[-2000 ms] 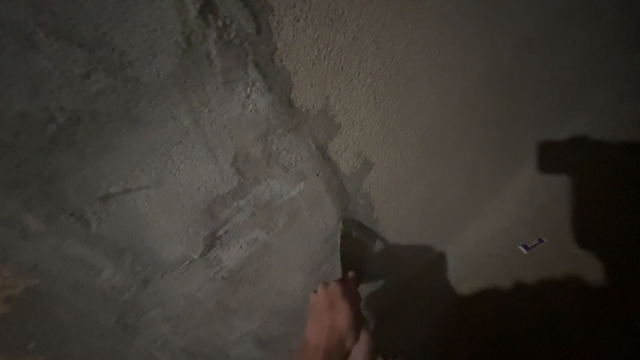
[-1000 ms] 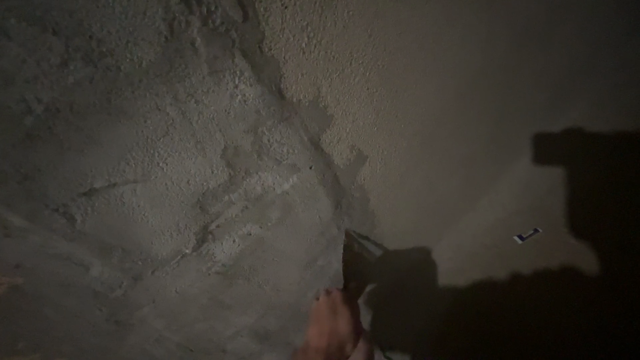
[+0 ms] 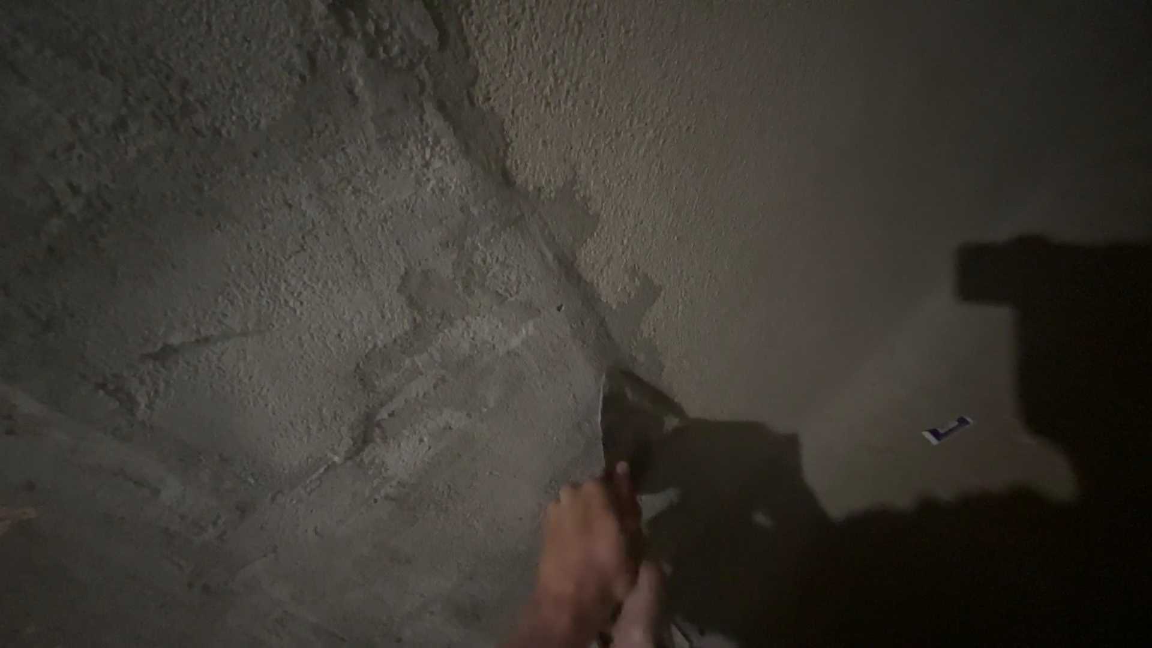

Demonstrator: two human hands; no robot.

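Observation:
A broad-bladed scraper (image 3: pixel 624 418) stands with its blade against the seam between rough grey plaster (image 3: pixel 468 360) and a beige textured surface (image 3: pixel 720 225). My left hand (image 3: pixel 585 549) is closed around the scraper's handle at the bottom centre, just below the blade. Close against it, lower and to the right, is my right hand (image 3: pixel 643 603), partly hidden by the left hand and dark shadow. Its fingers are too blurred and dim to tell its grip.
Large dark shadows cover the lower right. A small blue and white piece (image 3: pixel 948 429) lies on or is stuck to the smoother surface at right. Cracks and ridges run across the grey plaster. A small orange-brown patch (image 3: pixel 13 517) shows at the left edge.

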